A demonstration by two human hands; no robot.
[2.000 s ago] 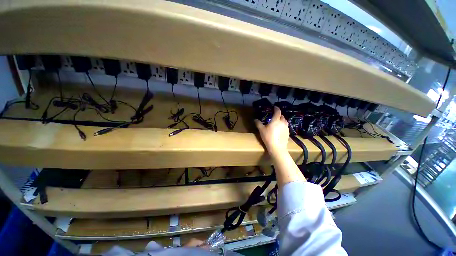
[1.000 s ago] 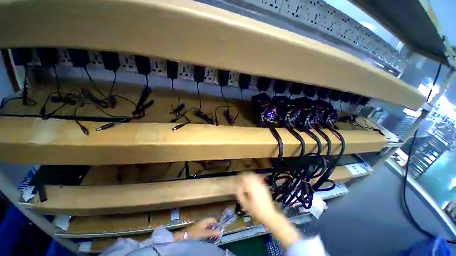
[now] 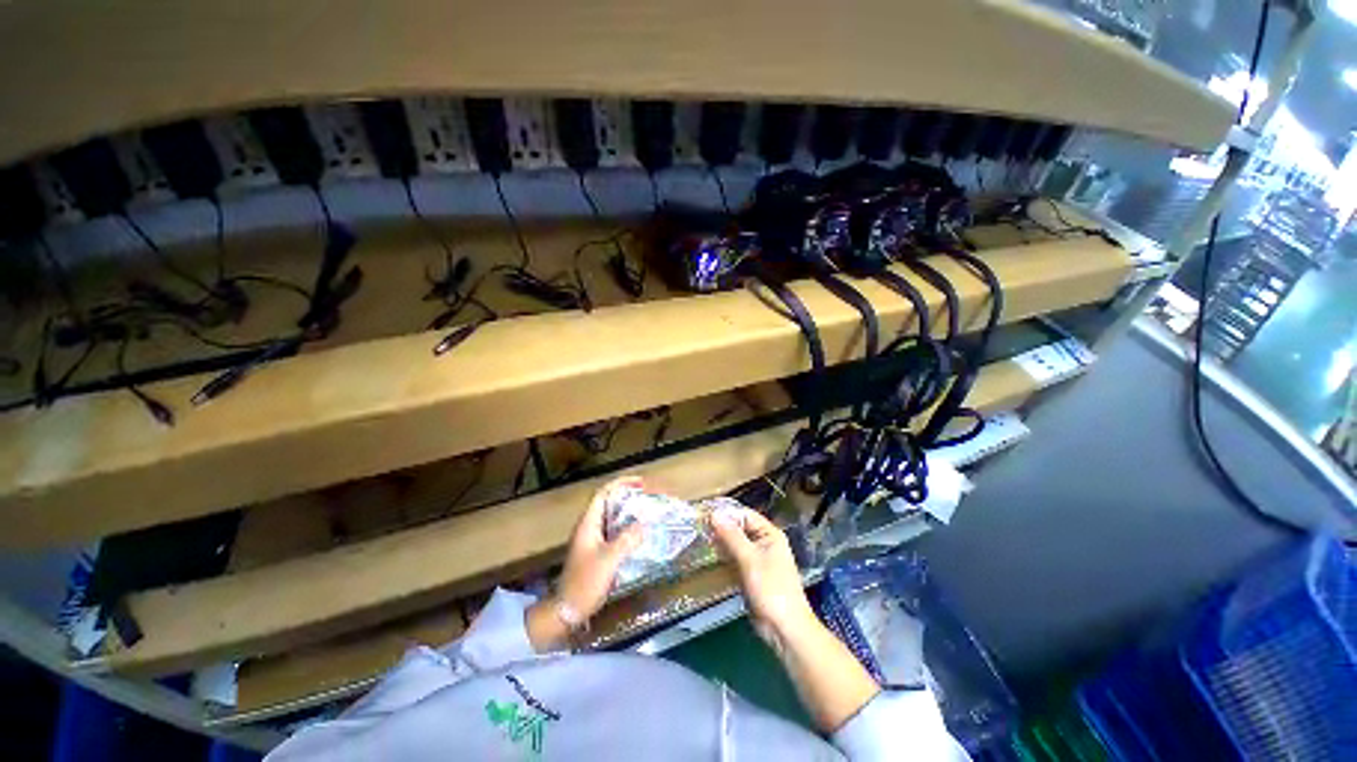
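Observation:
My left hand (image 3: 595,558) holds a crinkly clear plastic bag (image 3: 650,532) in front of the lower shelf. My right hand (image 3: 756,563) has its fingertips together at the bag's right edge, by the end of a black cable. Several black fan modules (image 3: 890,221) stand in a row on the upper shelf; the leftmost (image 3: 711,262) has a lit blue-white LED. Their thick black cables (image 3: 805,331) hang over the shelf edge, with coiled ends (image 3: 881,454) below.
Black power adapters (image 3: 390,142) sit in a pale socket strip (image 3: 442,137), their thin leads lying on the shelf (image 3: 335,390). A film-lined basket (image 3: 911,633) is on the floor. Blue crates (image 3: 1283,655) stand at the lower right. A black cable hangs at the right.
My right hand has left the modules and come down to the bag. My left hand has raised the bag. The view has shifted, bringing the blue crates in at the lower right.

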